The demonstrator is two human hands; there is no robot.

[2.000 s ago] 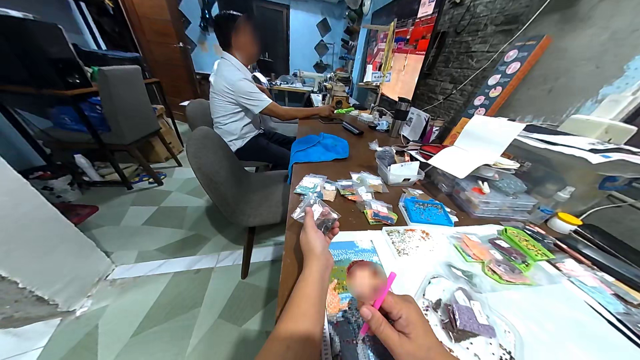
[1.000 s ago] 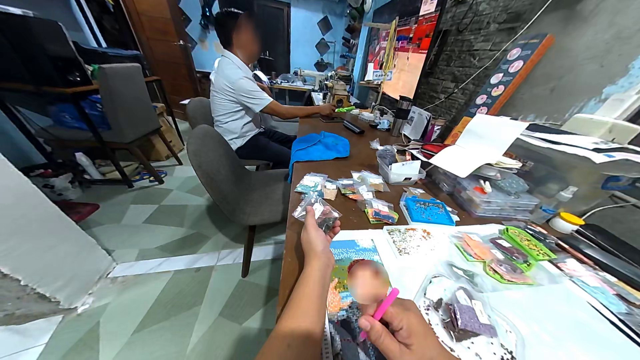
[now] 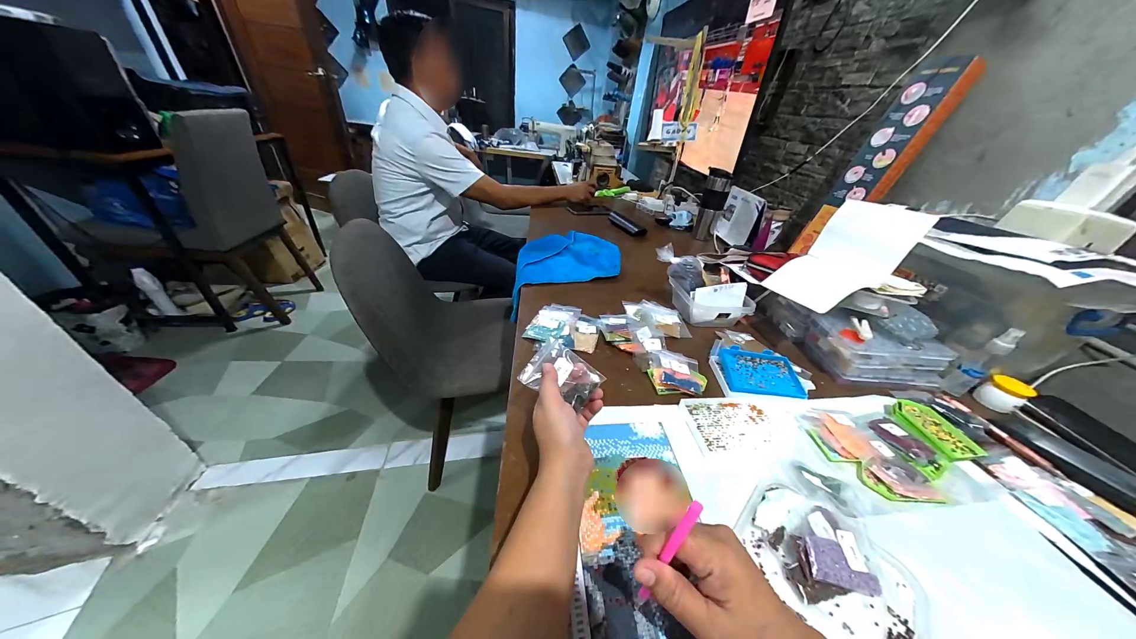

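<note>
My left hand point(image 3: 561, 417) holds a small clear zip bag point(image 3: 568, 373) of dark beads, thumb on top, above the table's left edge. In my right hand point(image 3: 701, 577) is a pink pen-like applicator point(image 3: 680, 532), slanting down over a partly covered diamond painting canvas point(image 3: 626, 444); its tip is near the canvas, contact unclear. Behind the bag in my left hand lie several small bead bags point(image 3: 552, 321). A white tray of loose beads point(image 3: 723, 426) sits right of the canvas. Further right, a clear tray point(image 3: 901, 577) holds dark beads and a bag of purple ones.
A blue tray point(image 3: 761, 371), green bead trays point(image 3: 936, 430) and clear boxes point(image 3: 901, 351) line the right side. A blue cloth point(image 3: 568, 259) hangs over the table's left edge. A grey chair point(image 3: 390, 311) stands at left; beyond it a person point(image 3: 426, 169) sits with a hand on the table.
My right hand and the pink applicator have shifted slightly over the canvas. My left hand still holds the bead bag in about the same place.
</note>
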